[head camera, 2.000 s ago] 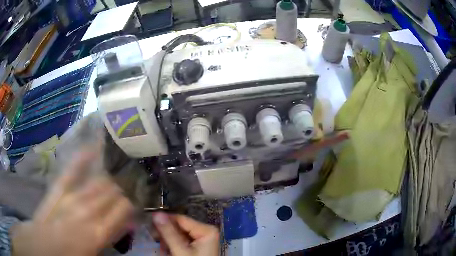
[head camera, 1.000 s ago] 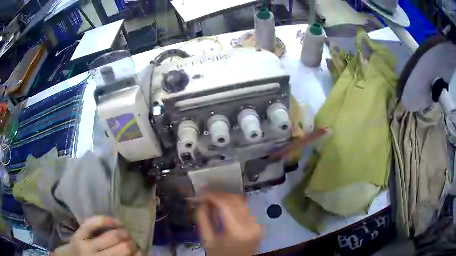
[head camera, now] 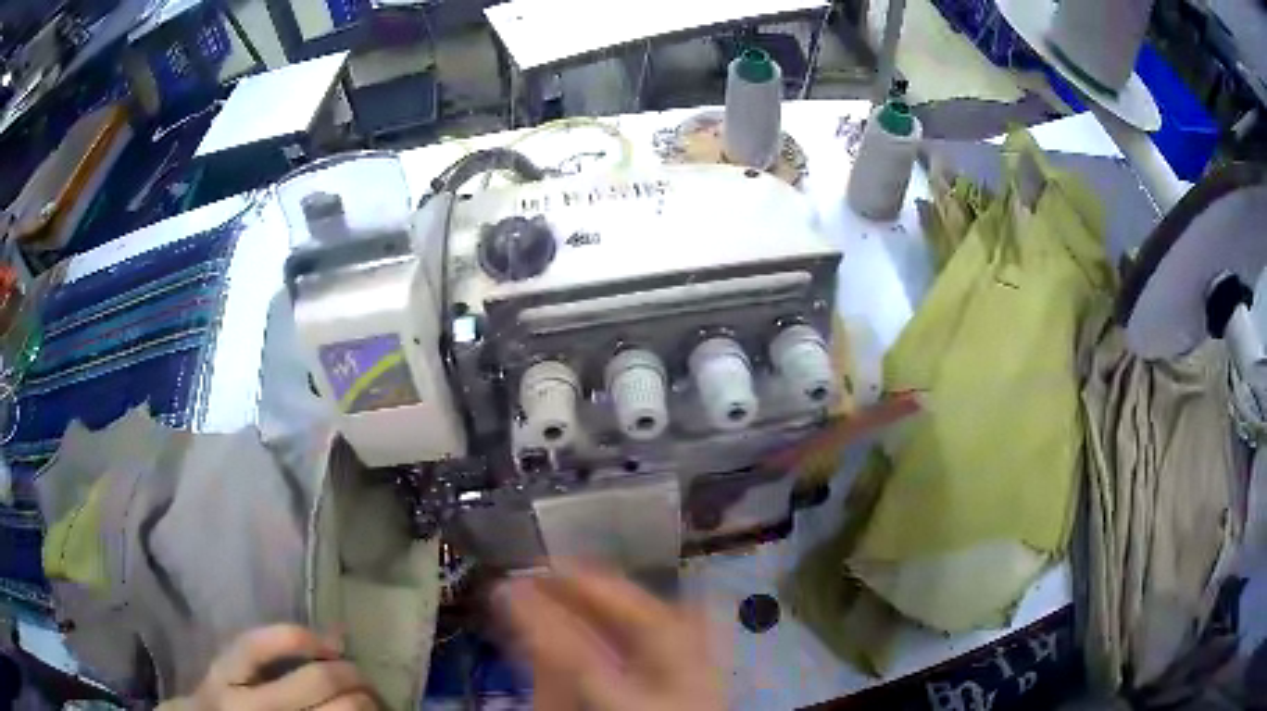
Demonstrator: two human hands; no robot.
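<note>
A grey-taupe garment panel (head camera: 229,521) lies left of the needle area of the white overlock machine (head camera: 667,229), with a small yellow-green piece (head camera: 79,535) showing at its left. A beige-olive folded edge (head camera: 373,583) of the cloth stands beside the needle. My left hand (head camera: 285,674) grips the cloth at the bottom, cut off by the picture's edge. My right hand (head camera: 605,639) is blurred, in front of the light looper cover (head camera: 611,525); whether it holds anything cannot be told.
Olive-green cut pieces (head camera: 987,431) hang right of the machine, with beige-khaki pieces (head camera: 1160,507) beyond. A thin reddish-brown strip (head camera: 868,420) sticks out right of the dials. Thread cones (head camera: 753,111) stand behind. Striped cloth (head camera: 125,327) covers the left table.
My left hand has come down from a blurred position onto the cloth, which is now bunched left of the needle. My right hand has moved from the needle area to the right, below the looper cover.
</note>
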